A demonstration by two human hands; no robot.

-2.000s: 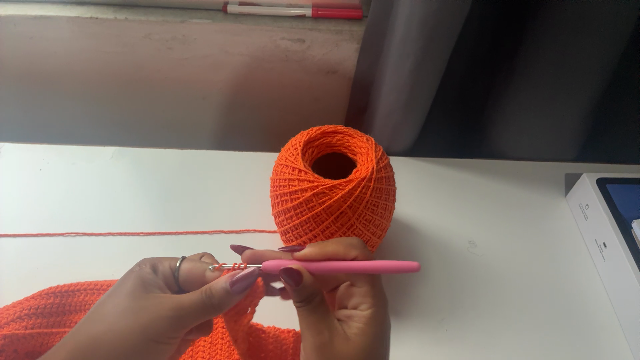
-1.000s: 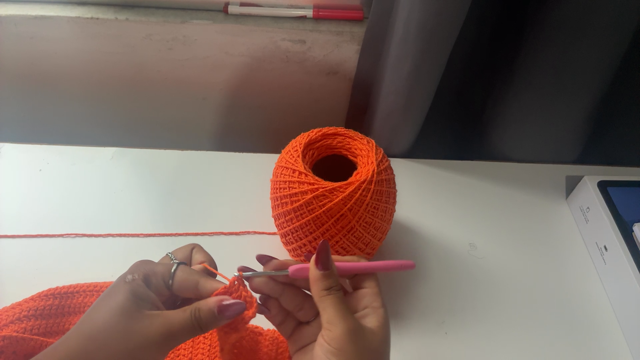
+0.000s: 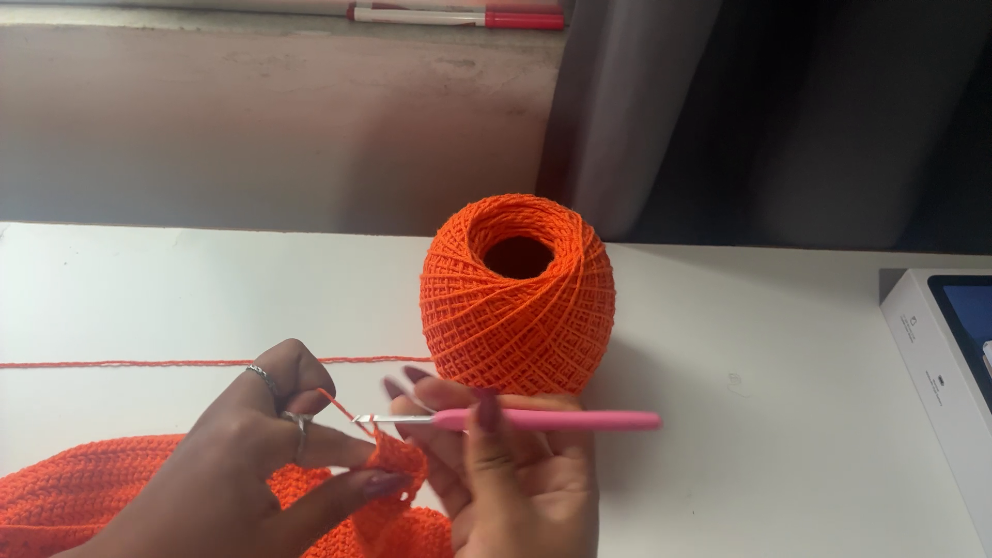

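My left hand (image 3: 263, 442), with rings on two fingers, pinches the upper edge of an orange crocheted piece (image 3: 101, 480) between thumb and fingers. A strand of orange yarn runs from its raised index finger to the hook. My right hand (image 3: 519, 473) holds a crochet hook (image 3: 558, 420) with a pink handle, its metal tip pointing left. A loop from the work sits on the metal shaft, and the tip meets the strand. Just behind my right hand stands a ball of orange yarn (image 3: 519, 333). Its yarn (image 3: 155, 363) stretches left across the white table, passing behind my left hand.
A white box (image 3: 930, 372) with a device pictured on top lies at the table's right edge. A red and white marker (image 3: 457, 15) rests on a ledge above the wall. Behind the table at right hangs a dark grey curtain (image 3: 635, 116).
Two seconds ago several loops showed on the hook's shaft close to my left fingers; now fewer show. My left index finger has risen, and my right hand has opened out around the handle.
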